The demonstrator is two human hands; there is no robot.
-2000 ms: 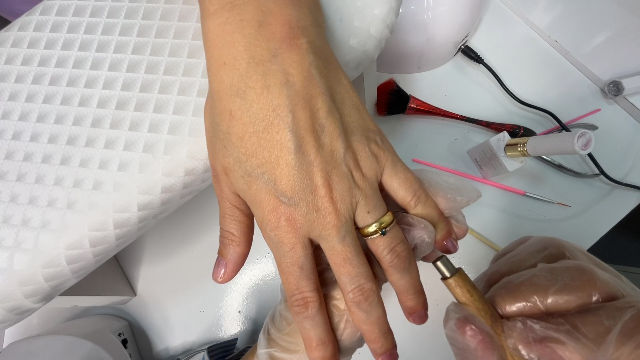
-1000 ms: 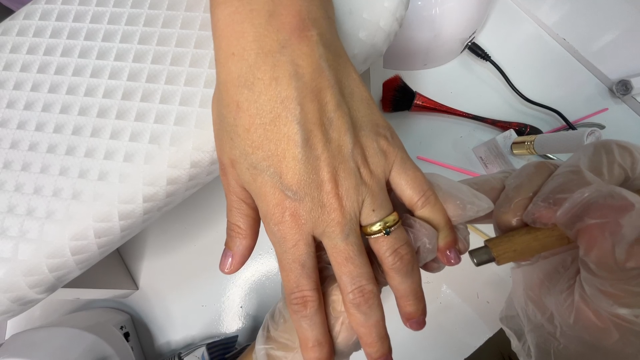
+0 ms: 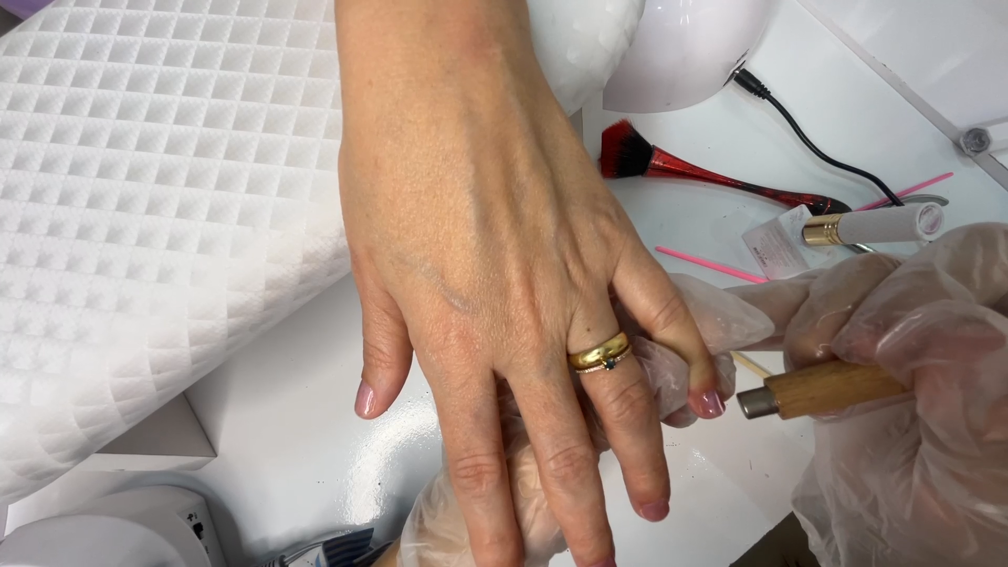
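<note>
Another person's hand [image 3: 488, 260], with gold rings and glossy pink nails, reaches palm down from the top. Beneath its fingers is my left hand [image 3: 535, 480] in a clear plastic glove, holding the little finger; much of my hand is hidden. At the right, my right hand [image 3: 890, 354], also gloved, grips a tool with a wooden handle and metal ferrule [image 3: 827, 391]. The ferrule lies just right of the little finger's nail, and a gloved finger of my right hand stretches toward that finger. The tool's far end is hidden in my hand.
A white quilted armrest [image 3: 157, 197] fills the left. At the upper right are a white lamp housing [image 3: 681, 55] with a black cable [image 3: 827, 150], a red-handled brush [image 3: 709, 177], a polish bottle [image 3: 787, 244] with its cap [image 3: 882, 224], and pink sticks [image 3: 709, 264]. A white device [image 3: 118, 528] stands lower left.
My right hand has turned the wooden-handled tool from a steep slant to nearly level. A finger of that hand now reaches toward the other person's little finger. My left hand keeps its hold.
</note>
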